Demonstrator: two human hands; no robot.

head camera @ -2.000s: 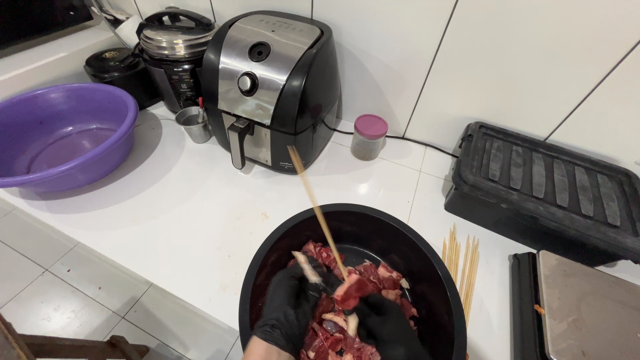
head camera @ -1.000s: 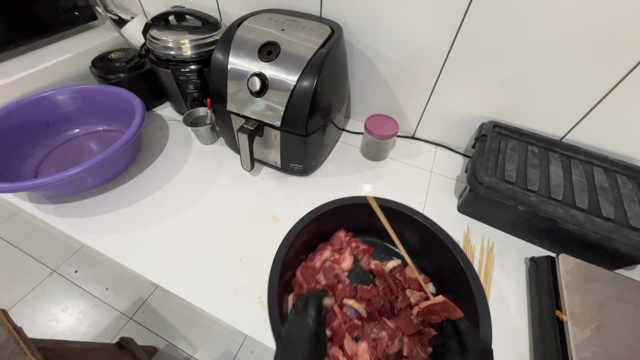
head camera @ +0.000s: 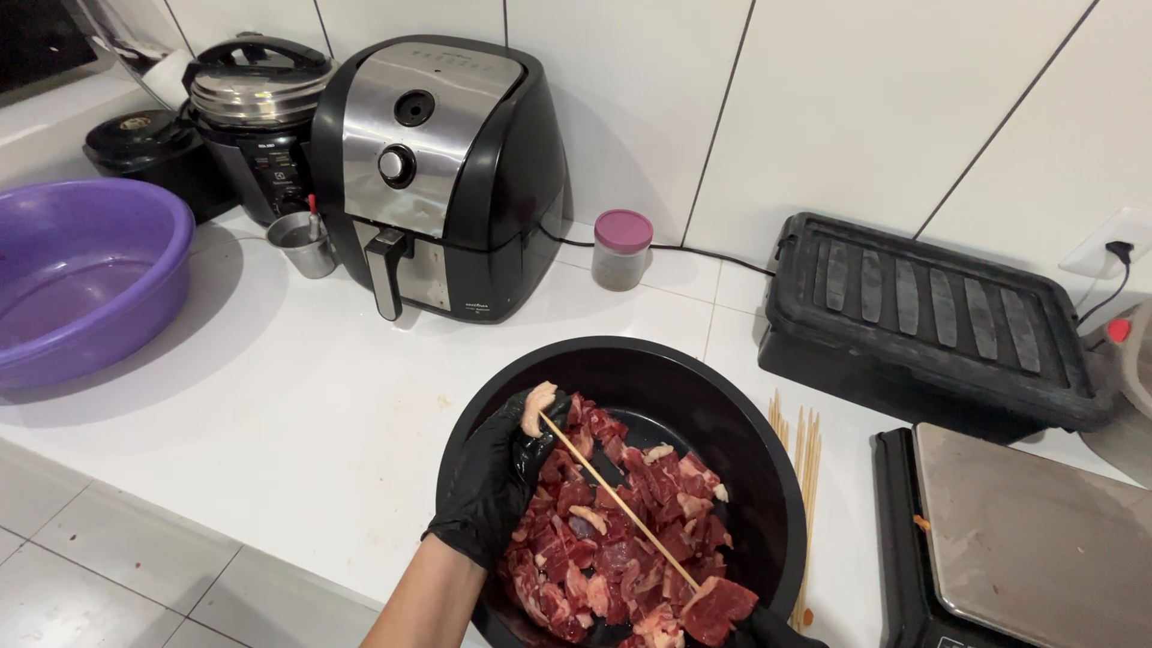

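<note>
My left hand, in a black glove, holds a pale strip of fat over the left rim of a round black pot. One end of a wooden skewer meets that strip. The skewer slants down to a red piece of raw meat, threaded near its other end. At the pot's lower right edge, my right hand, gloved in black and partly cut off by the frame, grips the skewer beside that meat. Cut raw meat lies in the pot.
Loose wooden skewers lie right of the pot, beside a kitchen scale. Behind them sits a lidded black plastic box. Along the wall stand a pink-lidded jar, an air fryer and a pressure cooker. A purple basin is at left.
My left hand has risen from the pot's lower left and now holds a fat strip at the skewer's end. The skewer, which leaned over the pot's far rim, now slants toward my left hand.
</note>
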